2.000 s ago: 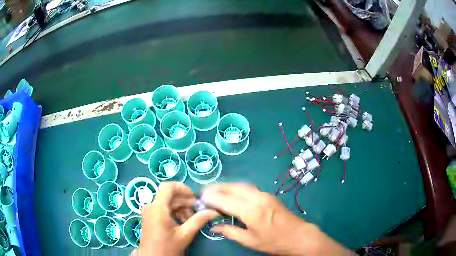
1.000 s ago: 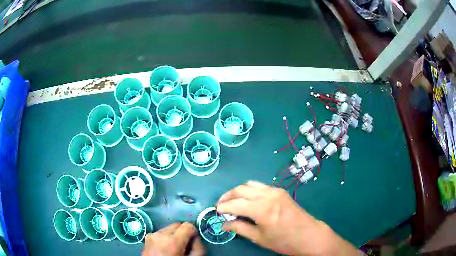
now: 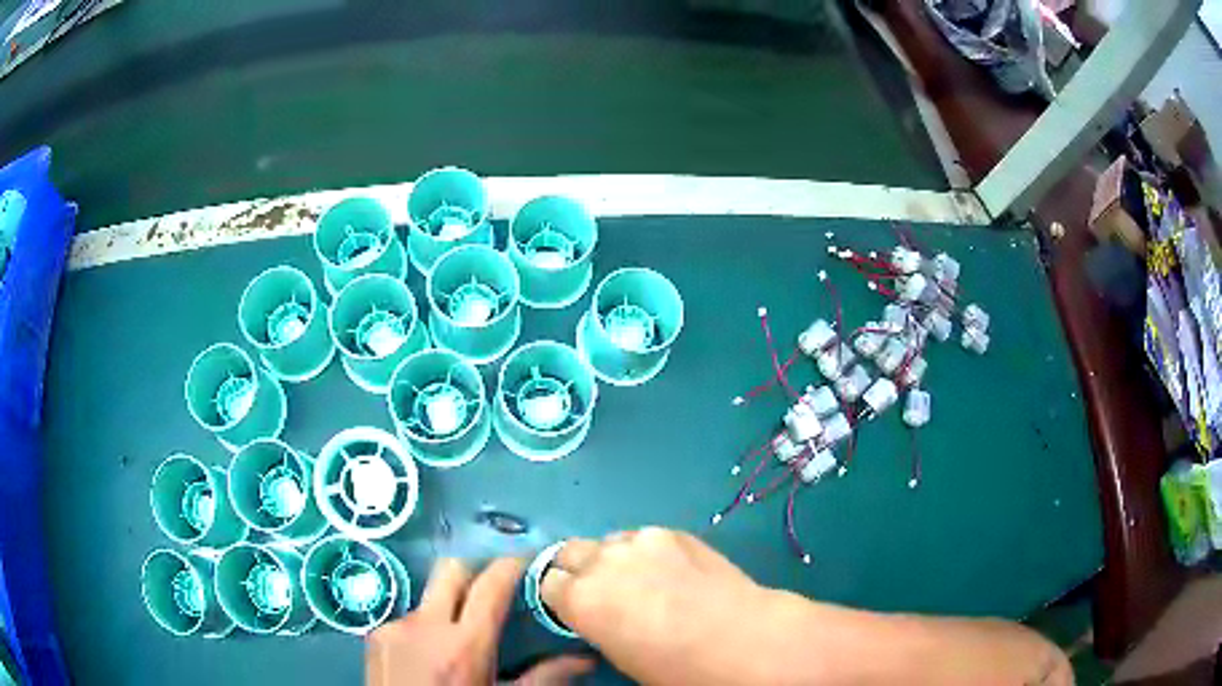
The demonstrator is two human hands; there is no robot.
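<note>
One teal fan housing (image 3: pixel 535 590) stands at the front of the bench, mostly covered by my right hand. My right hand (image 3: pixel 657 583) lies over it with fingertips reaching inside its rim; what they touch is hidden. My left hand (image 3: pixel 449 627) is just left of the housing at the bottom edge, partly cut off, its thumb pointing towards the housing's base. Whether it grips anything is hidden. A small dark piece (image 3: pixel 503 523) lies on the mat beyond my hands.
Several teal housings (image 3: pixel 473 302) stand open side up at left and centre. An upturned housing (image 3: pixel 366 484) shows its pale spoked face. Silver motors (image 3: pixel 851 382) with red leads lie heaped at right. A blue bin (image 3: pixel 27 308) is at left. A whitish rail (image 3: pixel 697 197) borders the conveyor.
My hands parted from their close position above the mat. My right hand moved over the front housing, its fingers now deeper in it. My left hand moved down beside the housing. The camera view shifted.
</note>
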